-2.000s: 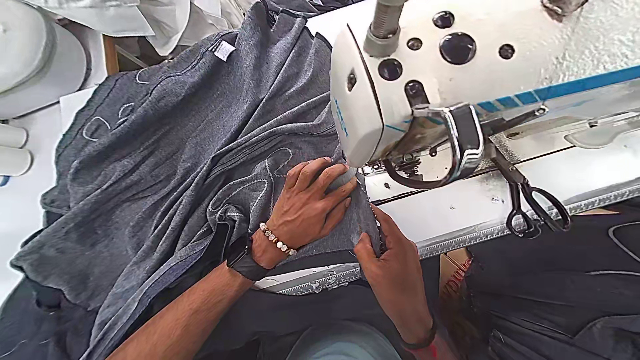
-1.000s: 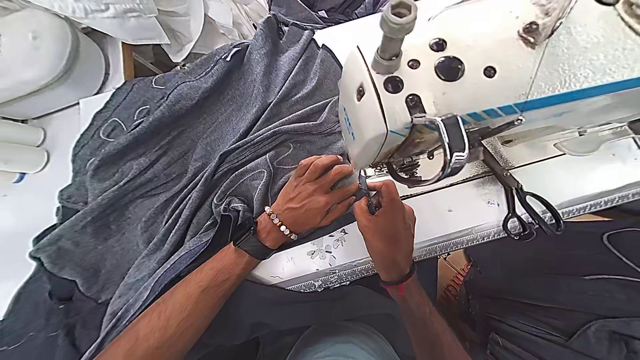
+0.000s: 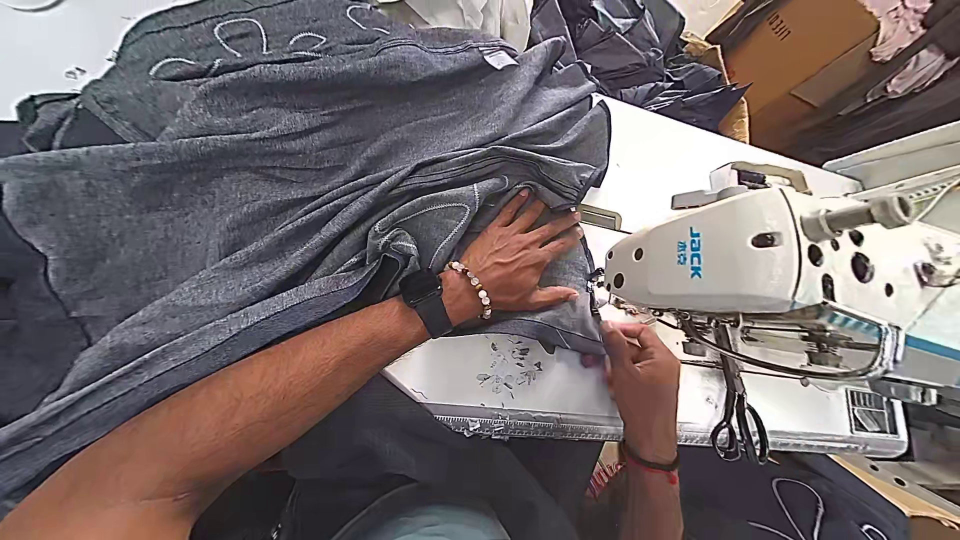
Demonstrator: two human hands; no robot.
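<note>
A grey knit garment point(image 3: 315, 165) with dark trim and pale seam stitching spreads over the left of the white sewing table point(image 3: 555, 390). My left hand point(image 3: 517, 259), fingers spread, lies flat on the cloth just left of the Jack sewing machine's head point(image 3: 697, 251). The thumb and fingers of my right hand point(image 3: 641, 360) pinch the garment's near corner, below the needle area. The cloth's dark edge runs beside the needle area; whether it lies under the presser foot I cannot tell.
Black-handled scissors point(image 3: 739, 427) lie across the table's front edge, below the machine. A measuring tape strip point(image 3: 540, 429) follows that edge. Dark fabric is heaped at the back point(image 3: 622, 60) beside a cardboard box point(image 3: 802, 60); more dark cloth point(image 3: 787, 495) lies at the lower right.
The view has turned markedly. A second ago my right hand held a small dark object near the needle; now it pinches the cloth corner. My left hand's fingers have spread out.
</note>
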